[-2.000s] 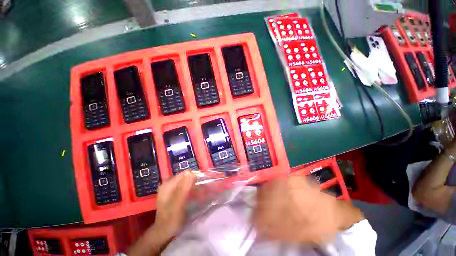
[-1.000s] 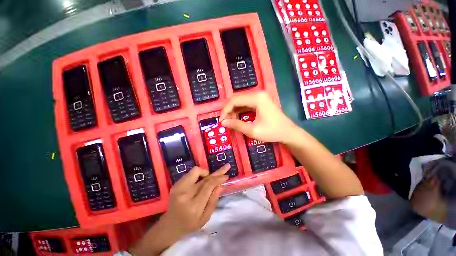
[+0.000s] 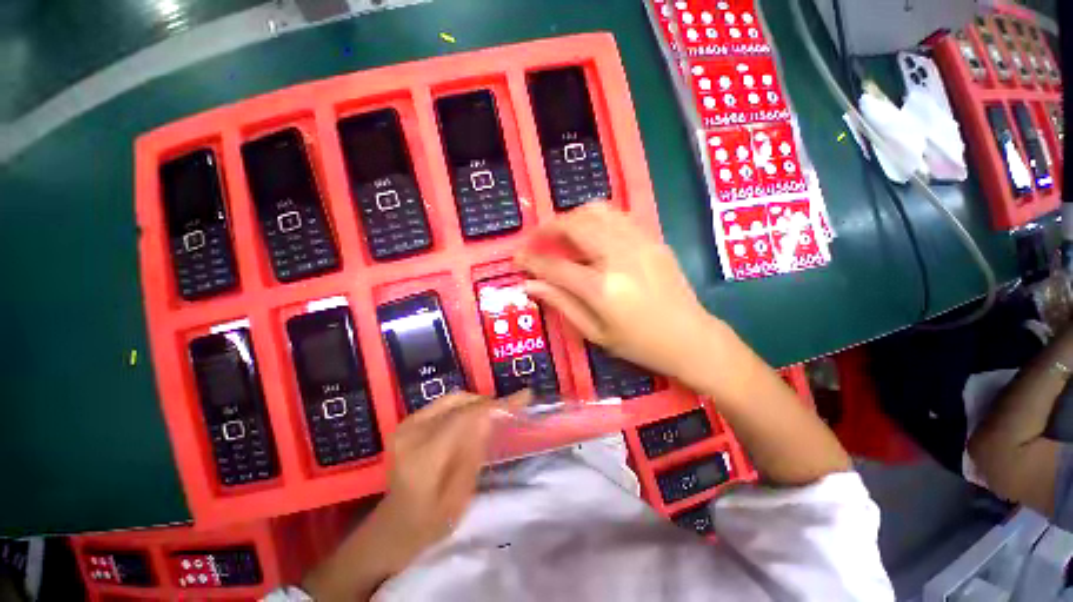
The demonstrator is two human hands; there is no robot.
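A red-orange tray (image 3: 261, 308) holds black keypad phones in two rows. The lower-row phone, second from the right (image 3: 522, 367), has a red screen film (image 3: 514, 320) with white circles and lettering over its screen. My right hand (image 3: 624, 288) is above it, fingertips bent together near the film's top edge; a blurred red patch shows at the fingers, and whether they grip anything is unclear. It covers most of the lower right phone. My left hand (image 3: 433, 465), blurred, is at the tray's front edge with a clear film sheet (image 3: 553, 428) in its fingers.
Red film sheets (image 3: 759, 159) lie on the green bench right of the tray. Further right are a cable, a white smartphone (image 3: 930, 112) and another red tray (image 3: 1000, 147). Trays with phones sit below the bench edge. Another person's arm (image 3: 1024, 412) is at the right.
My left hand has drawn back from the filmed phone's keys, and more clear sheet shows beside it. My right hand stays near the film's top, slightly shifted. Earlier, that phone's screen was bare.
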